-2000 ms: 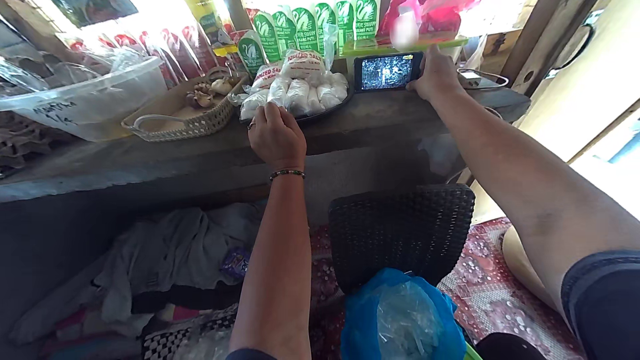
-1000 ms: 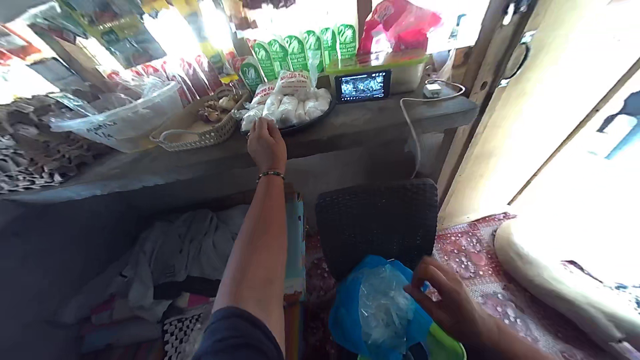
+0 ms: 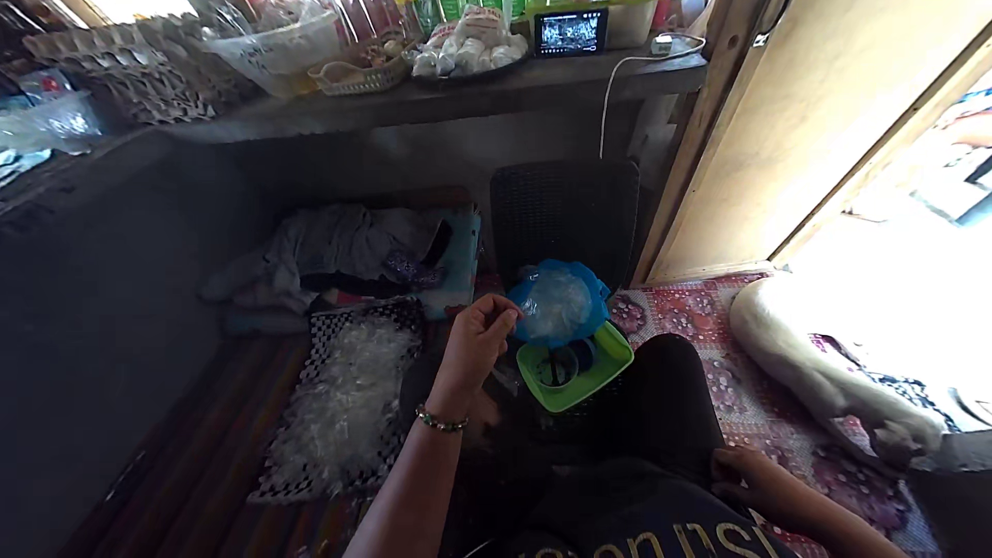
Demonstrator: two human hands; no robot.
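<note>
My left hand (image 3: 484,333), with a beaded bracelet at the wrist, is raised beside a blue plastic bag (image 3: 593,298) holding clear plastic bags (image 3: 556,301). Its thumb and fingertips are pinched together at the edge of the clear plastic; whether they grip a piece is unclear. Just below sits a light green plastic tray (image 3: 573,401) with a clear round container (image 3: 558,367) in it. My right hand (image 3: 740,477) rests by my right thigh, fingers curled, with nothing visible in it. Many clear plastic pieces (image 3: 349,395) lie on a black-and-white checked mat to the left.
Ahead, a concrete ledge (image 3: 372,112) carries a plate of white-filled bags (image 3: 469,56), a woven basket (image 3: 360,79), a clear tub (image 3: 283,54), egg trays (image 3: 147,74) and a phone (image 3: 570,33). A dark woven chair back (image 3: 564,221) stands below. A pale animal (image 3: 814,372) lies right.
My left hand has drawn back from the white-filled bags on the ledge to the blue bag. My right hand has gone from the phone, past the blue bag, to my thigh. The view has tilted down.
</note>
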